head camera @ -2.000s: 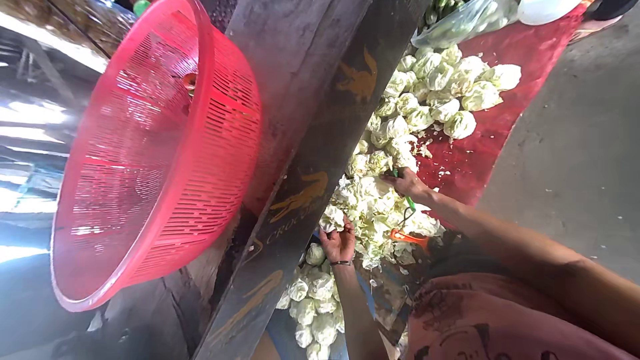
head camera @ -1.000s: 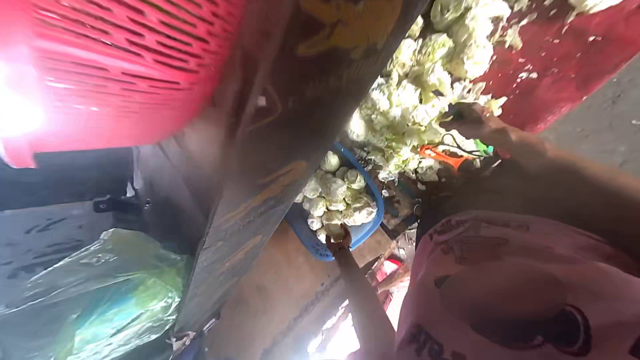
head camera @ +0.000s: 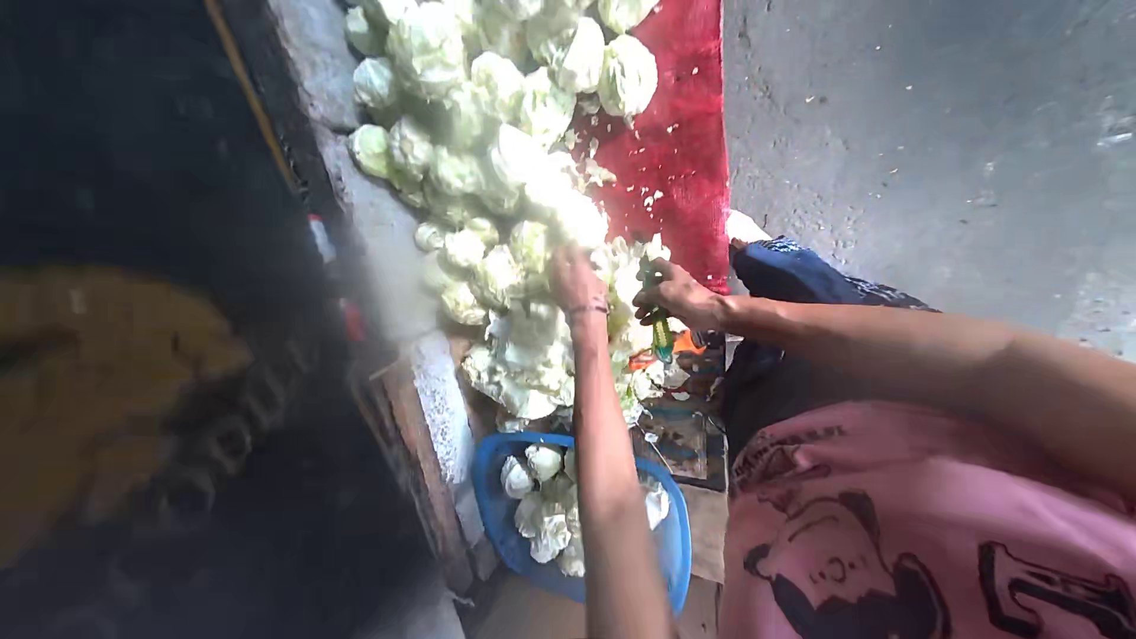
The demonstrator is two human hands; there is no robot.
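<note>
My left hand [head camera: 579, 282], a band on its wrist, reaches into the heap of pale cabbages [head camera: 453, 169]; bright glare hides its fingertips, so I cannot tell whether it grips one. Just right of it, my right hand [head camera: 670, 291] is closed around a tool with a dark and green handle [head camera: 660, 333], probably a knife; its blade is not clear. Under both hands lie loose cabbage leaves [head camera: 524, 355]. A blue plastic basin [head camera: 494, 531] holding several trimmed cabbages stands below, partly covered by my left forearm.
A red mat [head camera: 688, 151] with leaf scraps runs under the right side of the heap. An orange-handled item [head camera: 688, 343] lies near my right hand. A dark board [head camera: 293, 399] with a yellow figure fills the left side. Grey floor [head camera: 923, 160] is at the right.
My left hand has moved from the cabbages in the blue basin up to the heap. My right hand still holds the tool. The view has shifted strongly.
</note>
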